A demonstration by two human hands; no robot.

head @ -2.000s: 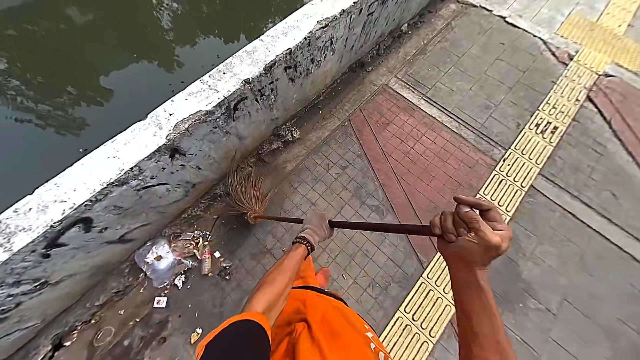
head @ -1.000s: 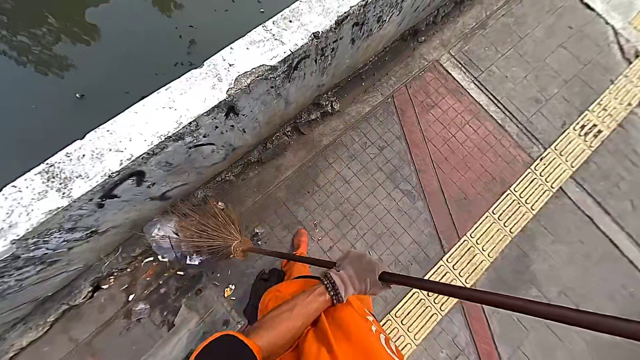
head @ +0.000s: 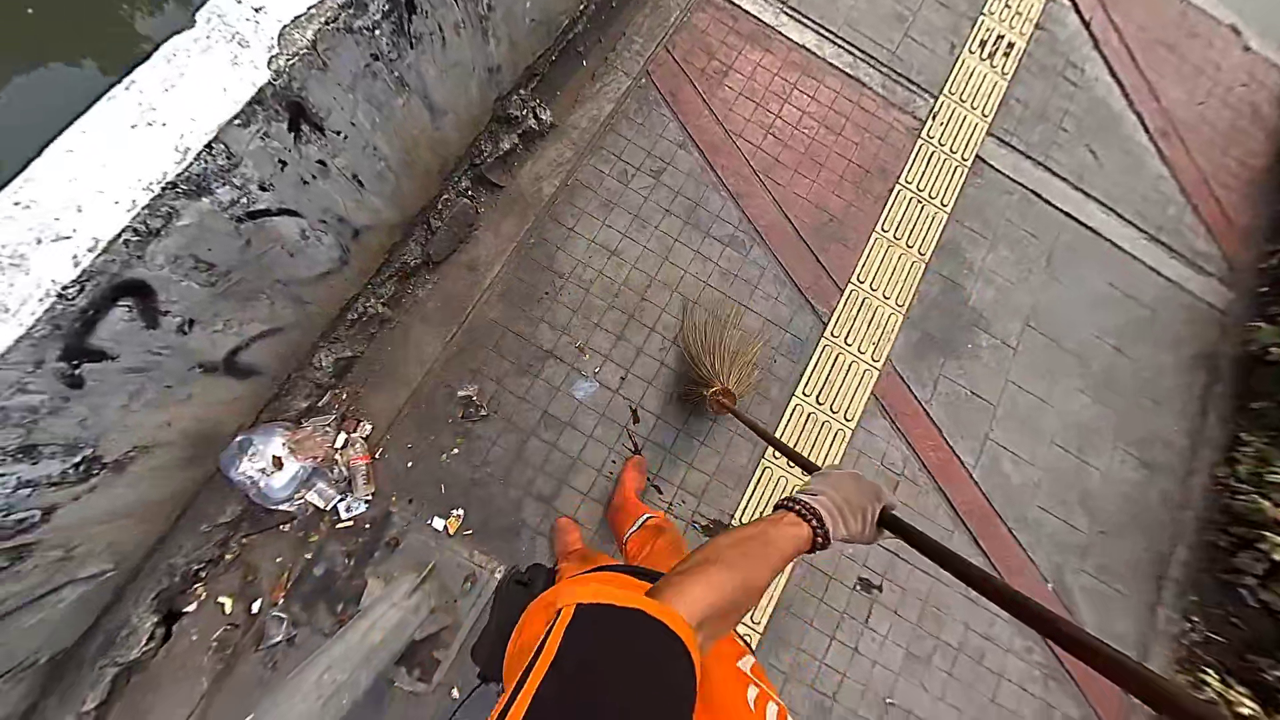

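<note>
My left hand (head: 845,506), in a pale glove with a beaded bracelet at the wrist, is closed around the dark handle of a long stick broom (head: 722,365). The fanned bristles rest on the grey paving, just left of the yellow tactile strip, and the handle runs off at the lower right. My right hand is out of view. Left of the bristles lie a small clear plastic scrap (head: 584,387) and dark twigs (head: 633,432). A litter pile with a clear plastic bag (head: 268,465) and a small plastic bottle (head: 359,468) lies by the wall.
A stained concrete wall (head: 350,130) with a white top borders water (head: 70,60) on the left. Yellow tactile paving (head: 865,325) crosses the walkway. Rubble (head: 455,225) lines the wall's foot. Plants (head: 1255,480) edge the right side. More scraps (head: 225,605) lie at lower left.
The broom head has moved from over the litter by the wall to the paving near the yellow strip. My right hand, seen at the handle two seconds ago, is out of view.
</note>
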